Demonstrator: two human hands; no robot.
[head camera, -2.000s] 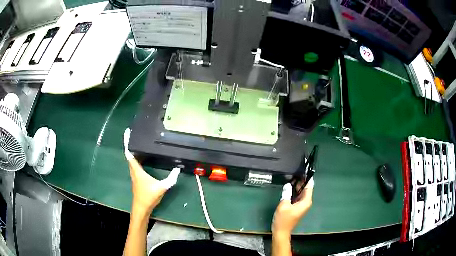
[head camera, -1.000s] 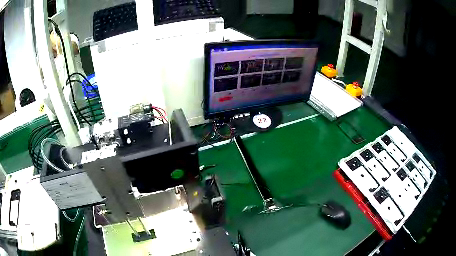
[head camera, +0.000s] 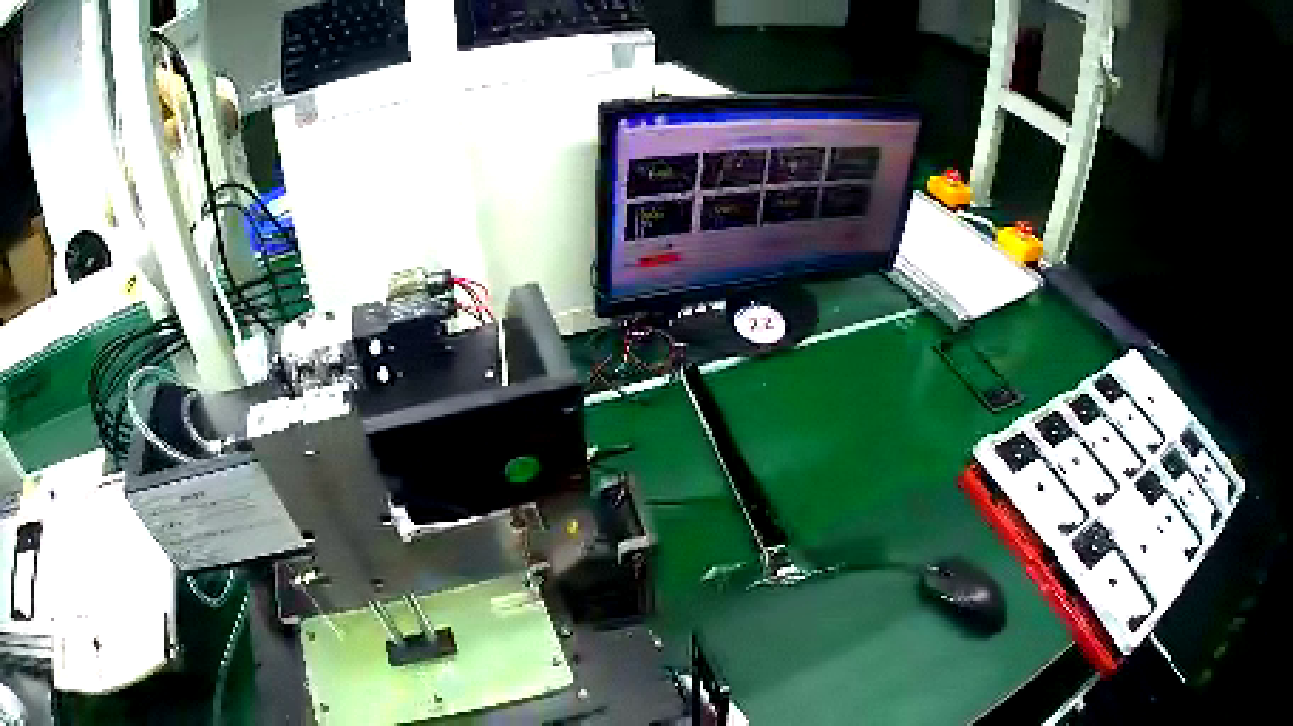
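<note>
The test machine (head camera: 319, 496) stands at the lower left, with its pale yellow-green fixture plate (head camera: 482, 655) low in the picture. The small black press head (head camera: 420, 647) hangs on two thin rods over the plate. A dark flat piece (head camera: 708, 687) stands edge-on at the bottom edge, right of the machine; a light spot beside it may be a fingertip, but no hand can be made out. My left hand is out of the picture. The monitor (head camera: 759, 199) shows eight dark image panels.
A white blister tray (head camera: 1120, 496) on a red base is at the right. A black mouse (head camera: 963, 593) and a long black bar (head camera: 733, 468) lie on the green bench. Yellow button boxes (head camera: 1020, 243) stand at the back right. Line carriers (head camera: 107, 596) are at the left.
The view has swung up and to the right since the earliest frame, bringing the monitor into full view. Both hands, seen earlier at the machine's front, have dropped out of clear view.
</note>
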